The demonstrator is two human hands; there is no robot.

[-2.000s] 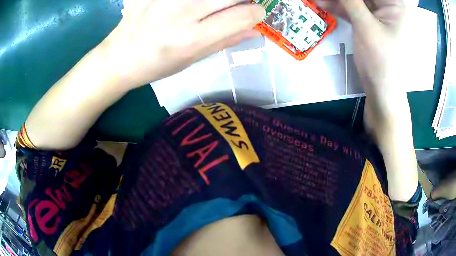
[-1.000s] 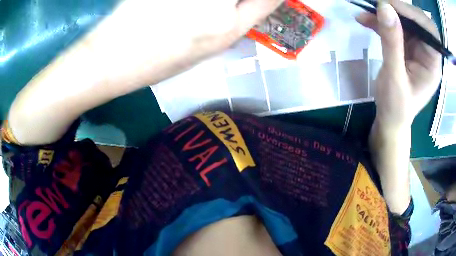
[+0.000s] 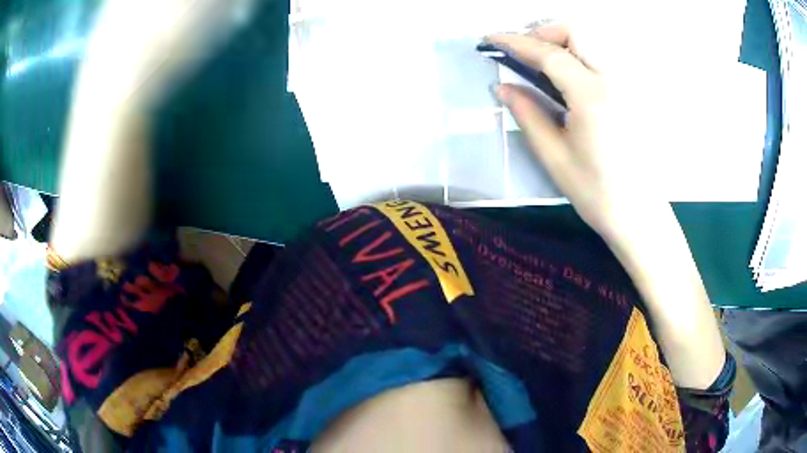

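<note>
My right hand [image 3: 566,97] is over the white gridded sheet [image 3: 473,159], right of centre, and holds a slim dark pen-like tool, likely tweezers [image 3: 531,78], its tip pointing up and left. The sheet shows grey rectangles split by pale lines; much of it is glared out. My left hand [image 3: 190,22] is at the top left over the green bench, strongly blurred and partly cut off by the top edge. Whether it holds anything cannot be seen. The orange housing does not show.
The dark green bench top [image 3: 239,150] shows around the sheets. A stack of white sheets [image 3: 790,177] stands at the right edge. Dark grey clothing of another person [image 3: 770,354] shows at the lower right.
My left hand has swung away to the upper left, and the orange housing has gone out of view. My right hand has moved left and lower over the sheets with the dark tool.
</note>
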